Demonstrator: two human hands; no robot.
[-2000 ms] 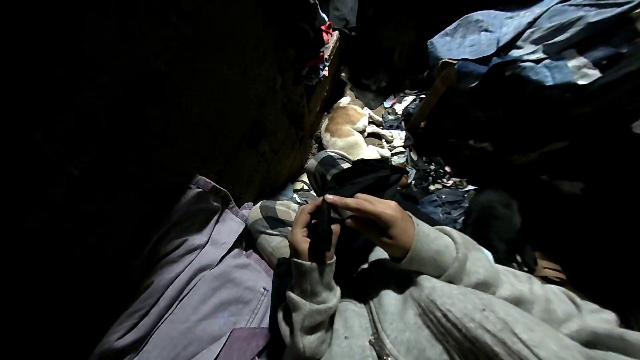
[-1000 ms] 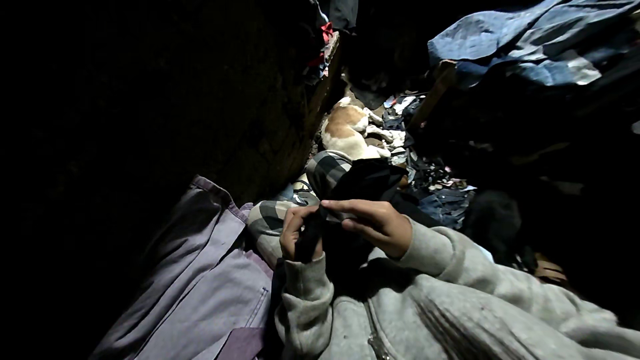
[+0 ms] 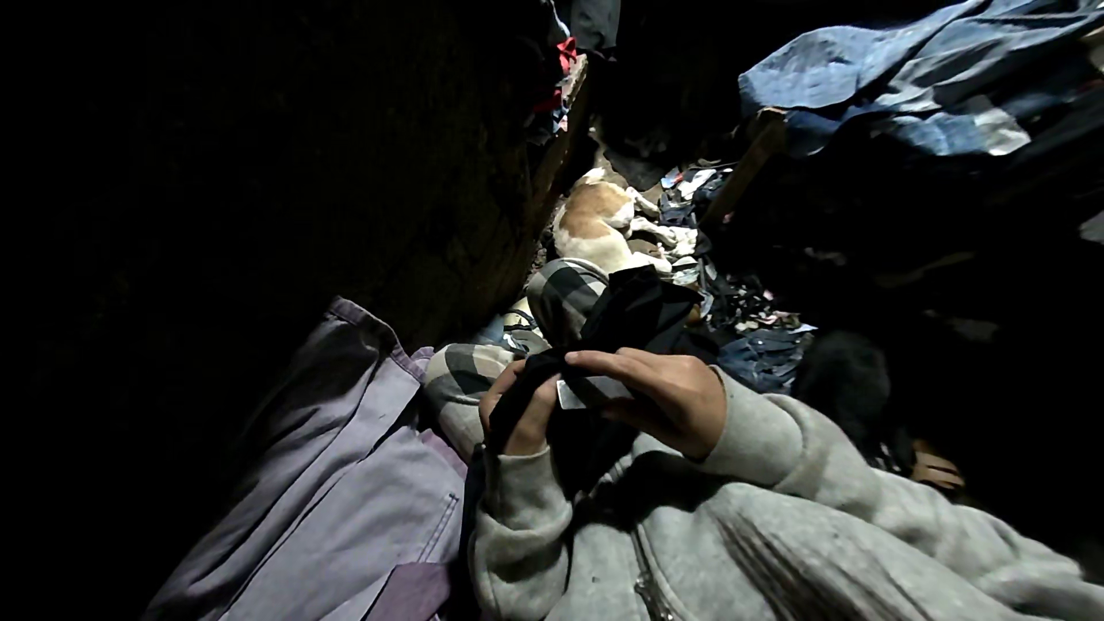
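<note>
Black cloth (image 3: 642, 302) lies bunched over my lap and knee, in the middle of the head view. My left hand (image 3: 522, 410) grips a fold of it, the dark fabric passing between thumb and fingers. Just to the right, my right hand (image 3: 660, 388) has its index fingertip on the same cloth. A small flat piece with a pale, light-catching end (image 3: 572, 394) shows under that hand's fingers; whether it is a blade or a tag I cannot tell. The lower part of the cloth is lost in shadow.
Lilac-grey trousers (image 3: 345, 483) lie at my left. Beyond my checked-fabric knees, a tan and white dog (image 3: 595, 224) lies on the ground beside scattered cloth scraps (image 3: 750, 306). Blue denim (image 3: 854, 69) is heaped at the upper right, near a wooden post (image 3: 749, 164). A dark wall stands left.
My hands have shifted slightly on the black cloth. The pale end of the small flat piece now shows more plainly under my right fingers.
</note>
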